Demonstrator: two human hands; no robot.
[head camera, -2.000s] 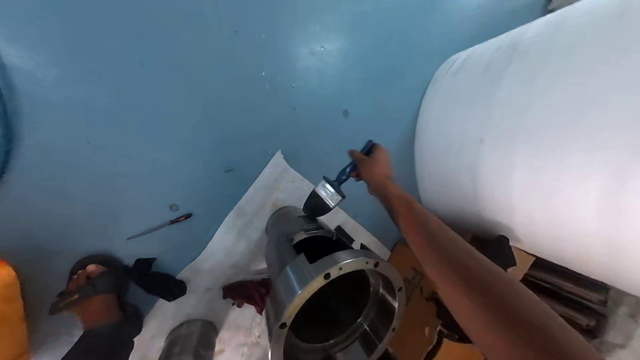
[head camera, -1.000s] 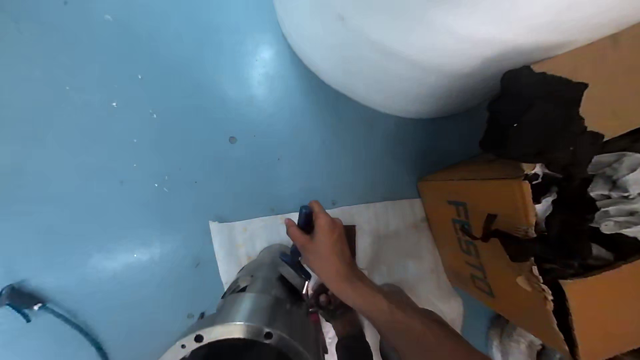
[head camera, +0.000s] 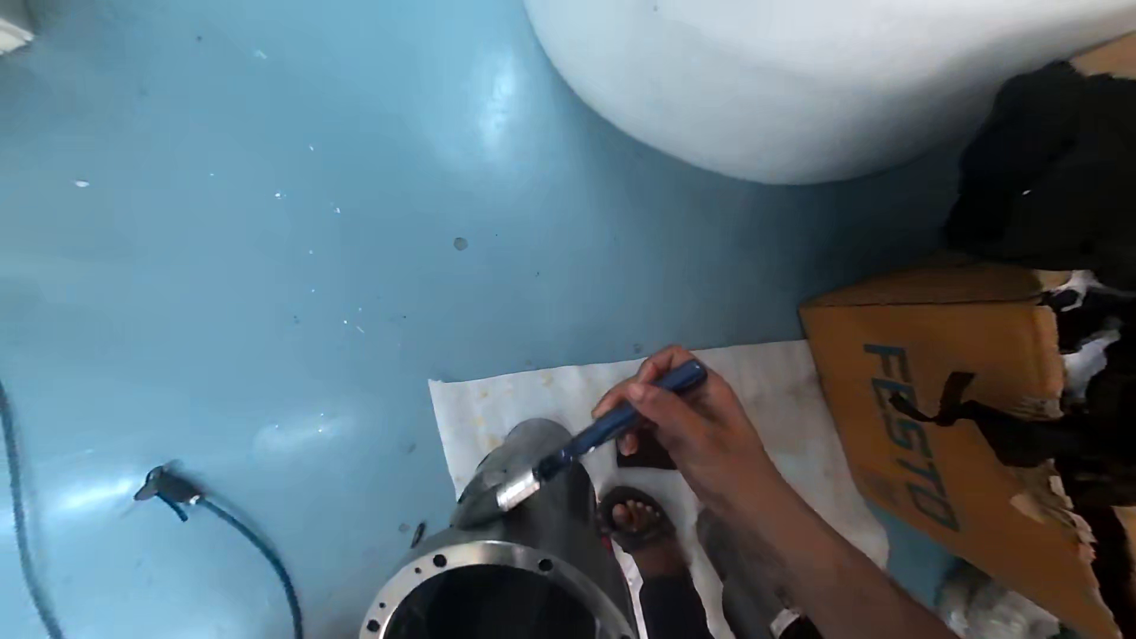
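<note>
My right hand (head camera: 697, 408) grips the blue handle of a flat paintbrush (head camera: 596, 432), right of centre in the head view. The brush slants down to the left, and its metal ferrule and bristles lie at the outer wall of a flanged steel cylinder (head camera: 555, 510). Bolt holes ring the flange at the cylinder's near end, and its bore is dark. A white sheet (head camera: 763, 382) lies under the cylinder. My left hand is not in view.
A torn cardboard box (head camera: 923, 417) holding rags stands at the right, with black cloth (head camera: 1047, 169) above it. A large white roll (head camera: 754, 80) is at the top. An air blow gun (head camera: 169, 486) with a hose lies lower left. A sandalled foot (head camera: 635, 515) is beside the cylinder.
The view has shifted strongly. My right hand has stayed on the brush. One second ago the brush was more upright at the cylinder's right side; now it slants across the cylinder.
</note>
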